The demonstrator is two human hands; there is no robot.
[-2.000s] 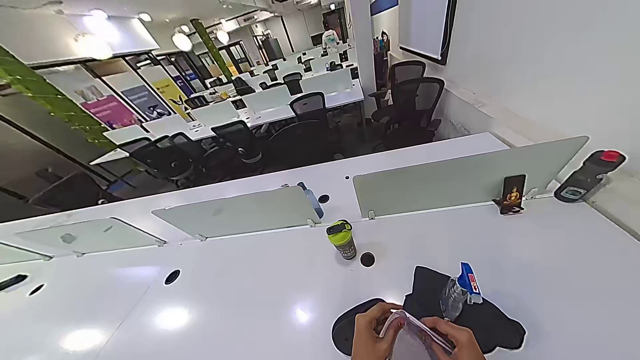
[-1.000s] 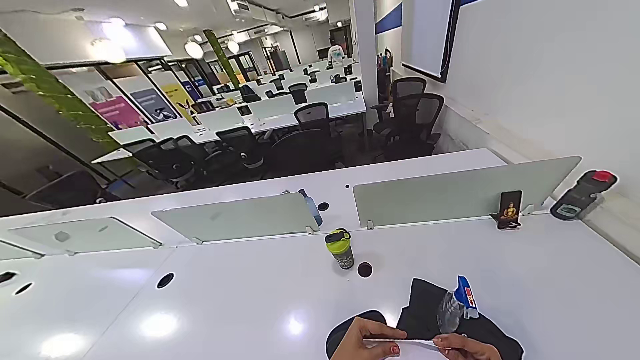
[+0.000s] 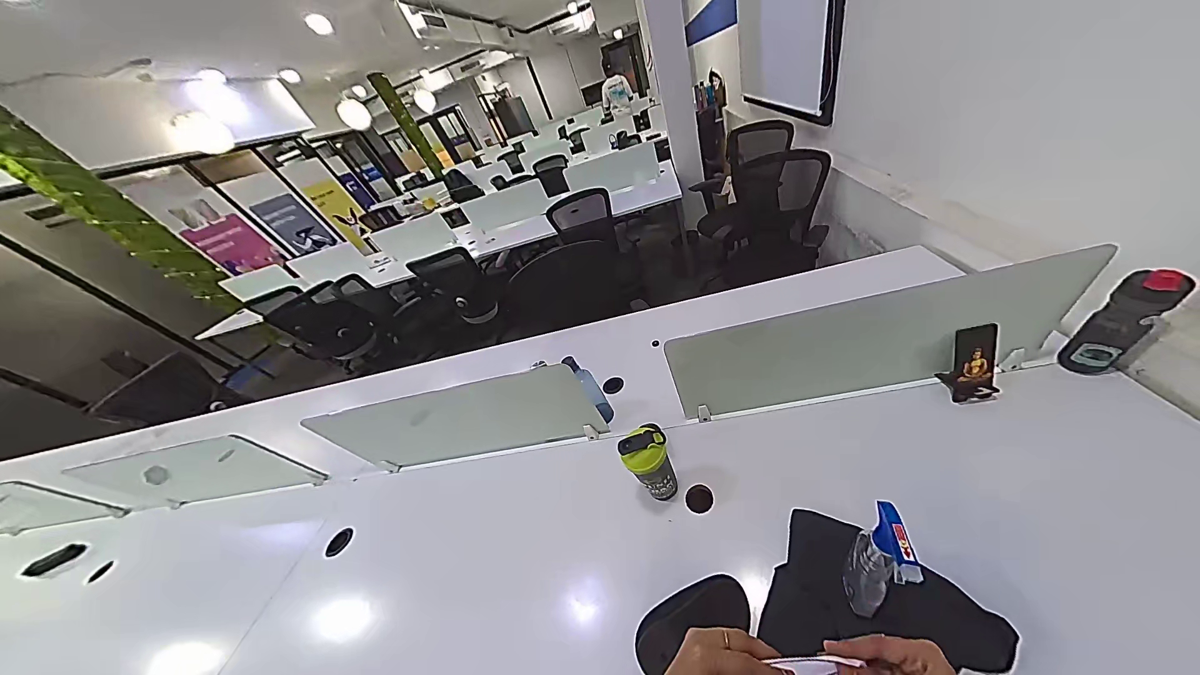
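Note:
At the bottom edge of the view, my left hand (image 3: 717,652) and my right hand (image 3: 891,653) pinch a thin, whitish folded item (image 3: 814,664) between them; most of it is cut off by the frame, and its kind is unclear. A ring shows on a finger of my left hand. Just behind that hand lies a black rounded object (image 3: 689,614). Black cloth (image 3: 811,572) is spread behind my right hand. On the cloth is a clear spray bottle (image 3: 869,574) with a blue trigger head (image 3: 895,539).
A shaker bottle with a lime lid (image 3: 649,461) stands beside a round desk hole (image 3: 699,498). Frosted dividers (image 3: 872,342) line the desk's far edge. At the right are a phone-like object on a stand (image 3: 975,361) and a dark bottle with a red cap (image 3: 1125,319). Office chairs stand beyond.
Both hands have sunk lower in the view. The pale item stood upright between them two seconds ago; now only a flat, thin edge of it shows.

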